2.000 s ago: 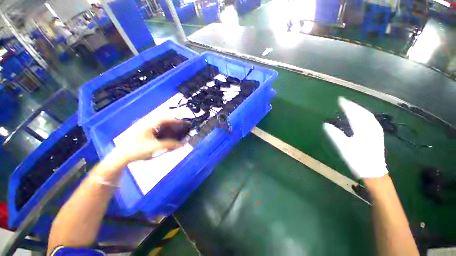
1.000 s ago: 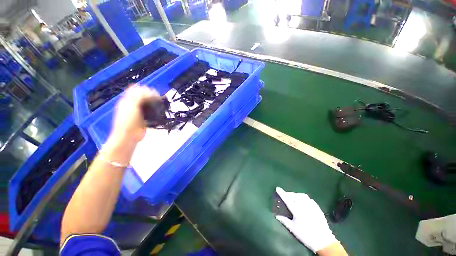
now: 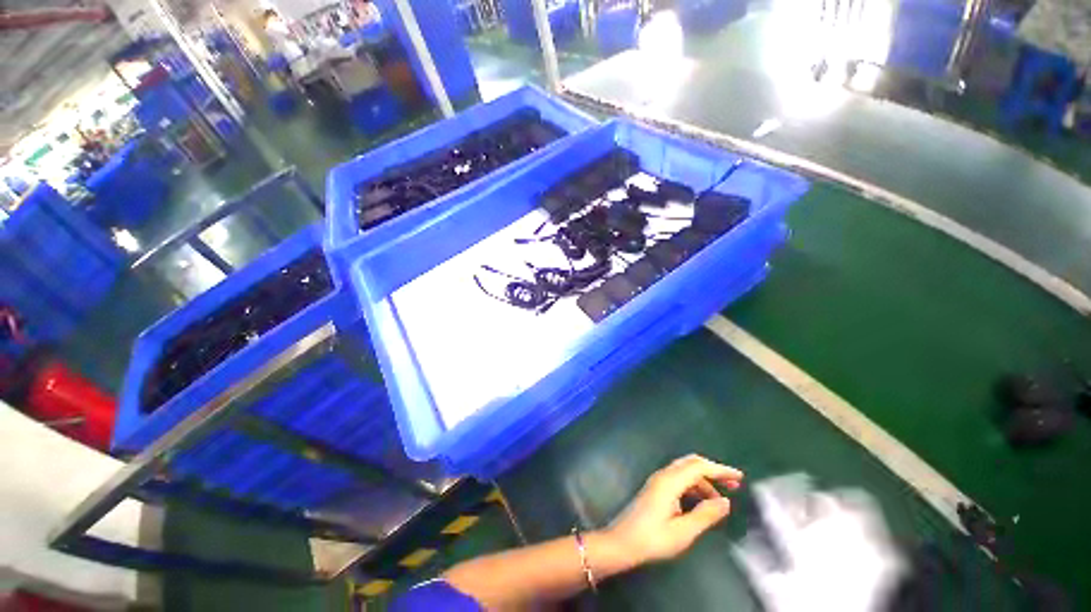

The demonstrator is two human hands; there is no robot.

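Observation:
My left hand [image 3: 670,512], bare with a thin bracelet, is over the green bench mat, thumb and fingers apart, with nothing visible in it. My right hand [image 3: 823,548], in a white glove, is close to its right and motion-blurred; whether it holds anything cannot be told. The near blue bin [image 3: 392,377] has a white liner sheet [image 3: 461,329] with black power adapters [image 3: 652,265] in rows along its sides and coiled cords [image 3: 574,249] between them. Bare liner shows at the bin's near left end.
Dark, blurred adapters lie on the green conveyor belt [image 3: 909,287] at the right. A pale metal strip [image 3: 826,412] edges it. Another filled blue bin [image 3: 347,197] stands behind and a third [image 3: 138,412] at left, by a grey metal rack [image 3: 197,442]. A red object [image 3: 72,401] is far left.
My left hand has moved from over the bin down to the bench and no longer shows the adapter. My gloved hand has blurred. The view has turned left.

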